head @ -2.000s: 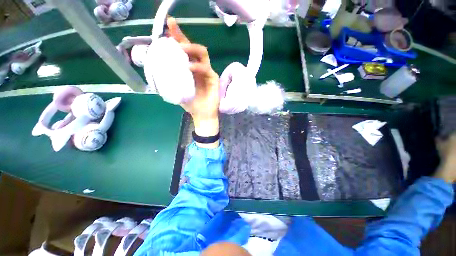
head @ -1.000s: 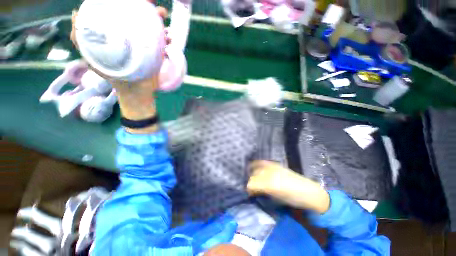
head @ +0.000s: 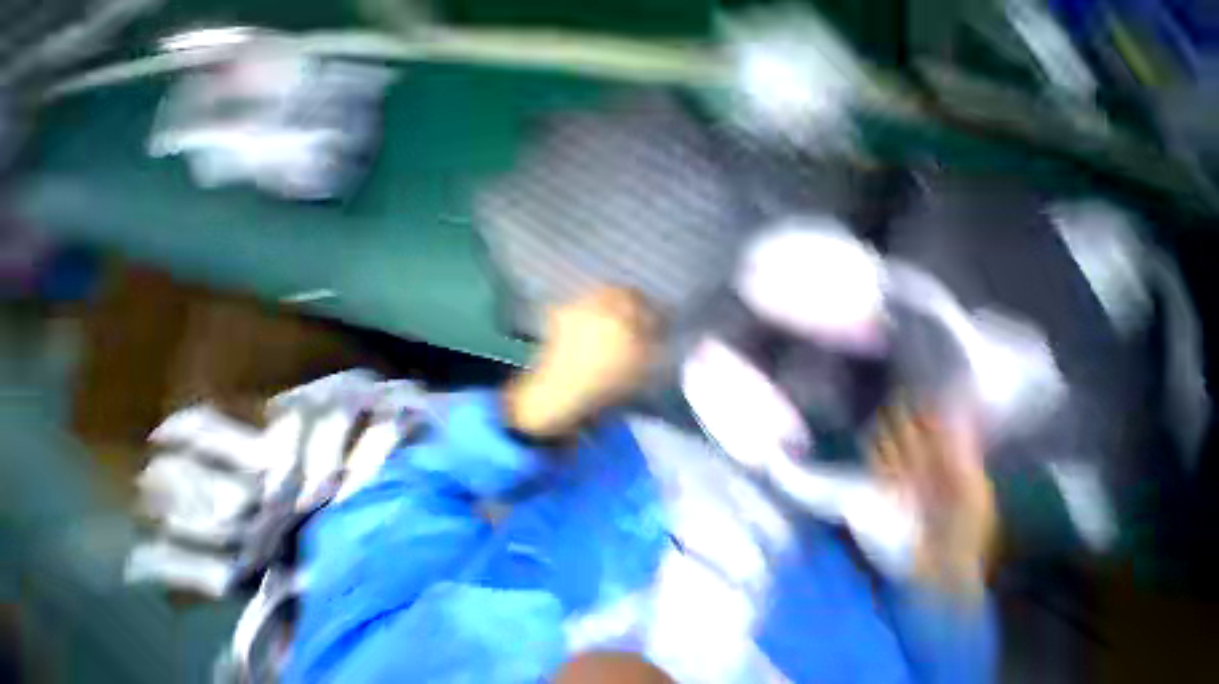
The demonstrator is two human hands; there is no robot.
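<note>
The view is strongly blurred. Cat-ear headphones, white with pale pink, show right of centre over the dark mat, with one round cup [head: 813, 281] facing up and a second cup below left. My right hand [head: 938, 494] is at the headband's lower side, fingers on it. A grey dotted sheet or bag [head: 615, 201] lies at centre. My left hand [head: 584, 358] is closed at its lower edge. Blur hides the finger details. A white fluffy wad [head: 791, 80] is at the back, by the rail.
Other headphones [head: 274, 120] lie on the green bench [head: 441, 227] at the back left. Several more headphones [head: 254, 468] are bunched at the lower left, below the bench edge. White scraps [head: 1110, 261] lie on the dark mat at right. A pale rail [head: 535, 51] crosses behind.
The headphones have come down from my raised left hand to the right, at my right hand. My left hand has moved down to the grey sheet, where my right hand was. The view has shifted.
</note>
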